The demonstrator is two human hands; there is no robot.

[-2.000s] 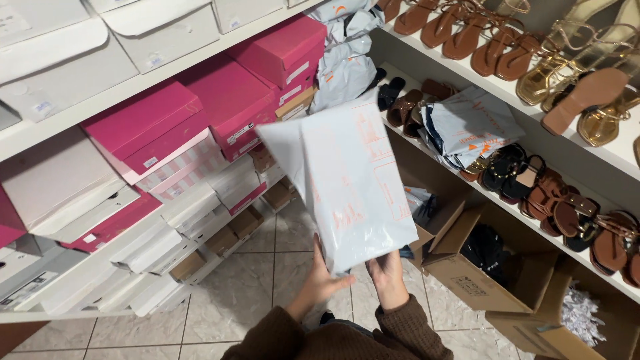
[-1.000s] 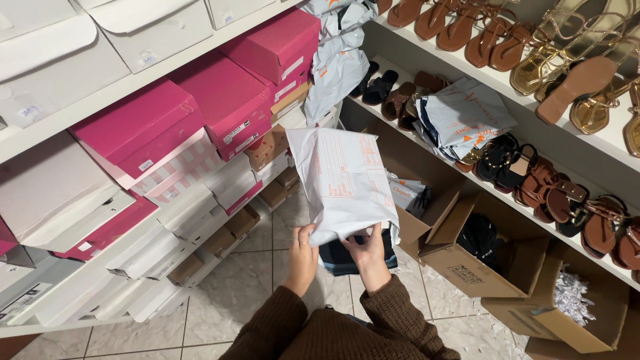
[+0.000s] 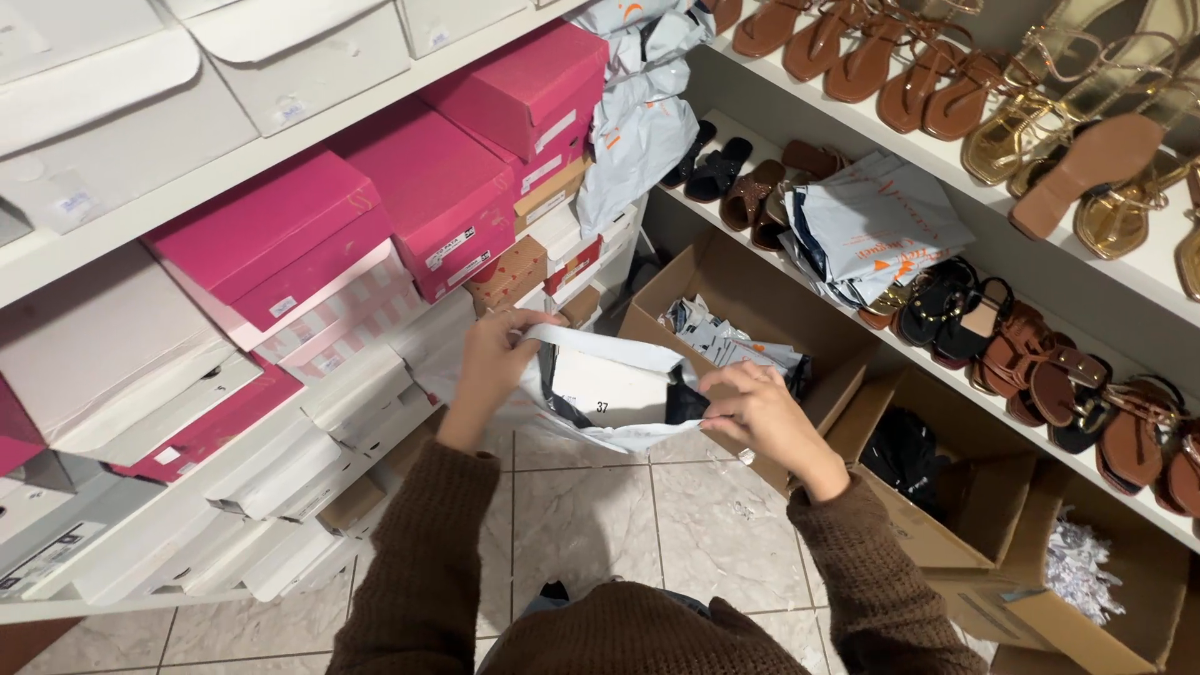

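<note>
A pale grey plastic mailing bag (image 3: 609, 349) with a black lining hangs between my hands above the tiled floor, its mouth spread and facing up toward me. Inside lies a white box (image 3: 609, 389), its visible end bearing a printed number. My left hand (image 3: 497, 361) pinches the bag's rim at the left end, thumb over the flap. At the right end, my right hand (image 3: 755, 403) grips the rim between thumb and fingers. The lower part of the bag is mostly hidden beneath the opening.
Shelves on the left hold pink shoeboxes (image 3: 431, 192) and white boxes. Stacked mailing bags (image 3: 881, 220) lie among sandals (image 3: 1031, 356) on the right shelves. Open cardboard boxes (image 3: 867, 497) stand on the floor below, one holding shredded paper (image 3: 1083, 567). More bagged parcels (image 3: 642, 131) are piled at the back.
The bag was held with its broad printed face toward me; now its mouth is spread, showing the white box inside. My hands have moved apart to opposite ends of the rim.
</note>
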